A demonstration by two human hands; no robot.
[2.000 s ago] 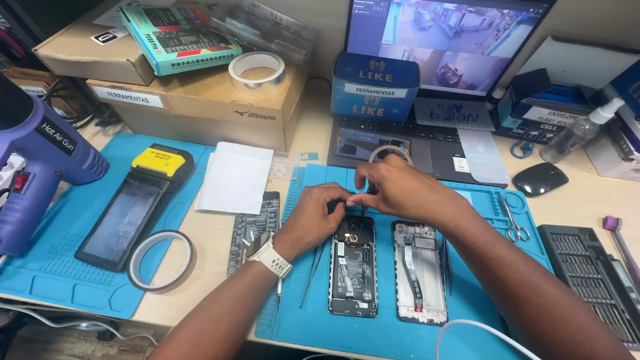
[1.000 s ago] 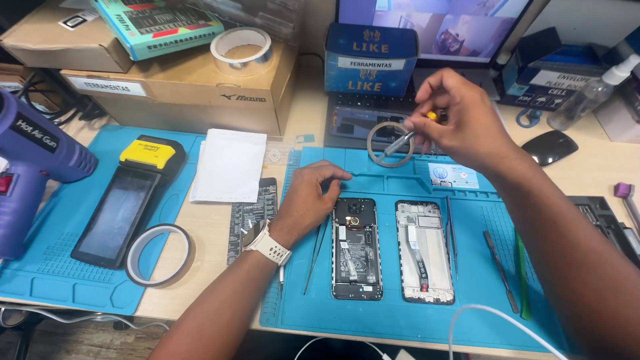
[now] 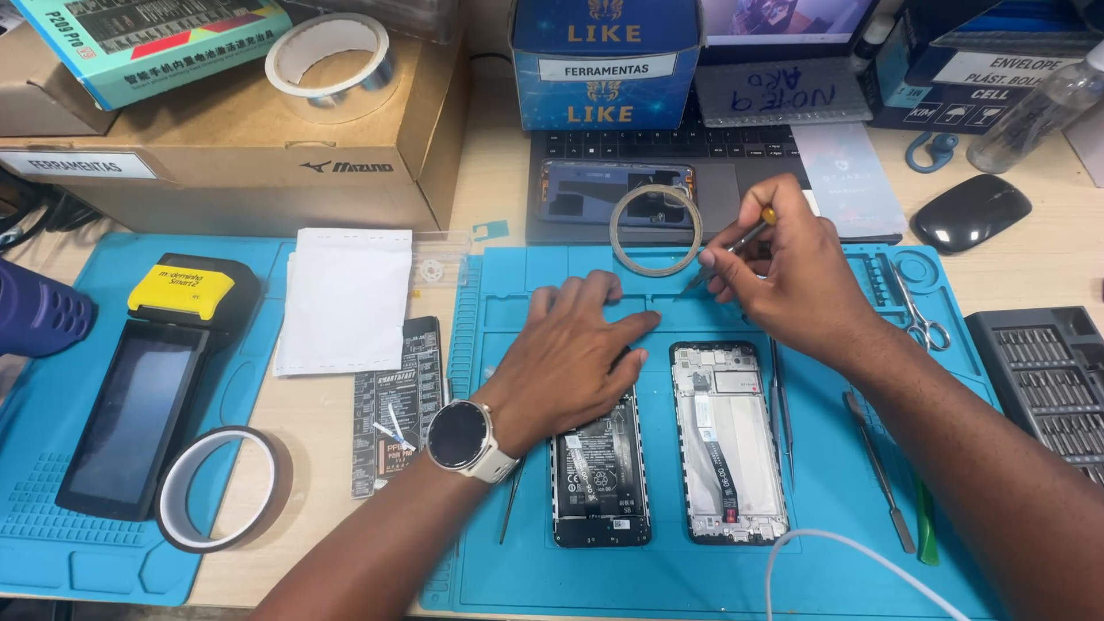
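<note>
My right hand (image 3: 776,267) grips a slim metal screwdriver (image 3: 733,246) with a yellow end cap, its tip angled down toward the blue silicone mat (image 3: 604,578). My left hand (image 3: 573,358), fingers spread, lies over the upper part of an opened phone with its battery (image 3: 599,483) showing; whether it holds anything is hidden. Right of that phone lies a second opened phone frame (image 3: 724,440) with a flex cable. A ring of thin tape (image 3: 655,230) rests at the mat's back edge, beside my right hand.
Tweezers (image 3: 783,414), a metal spudger (image 3: 880,474) and scissors (image 3: 918,306) lie on the right. A bit set (image 3: 1052,371) and a black mouse (image 3: 972,212) are farther right. Behind are a laptop (image 3: 750,147) and a blue box (image 3: 606,69). A white cable (image 3: 854,543) crosses the front.
The two hands were together above the phones two seconds ago, then parted. My right hand, raised with the tool one second ago, is now lower. My left hand has spread over the left phone's top.
</note>
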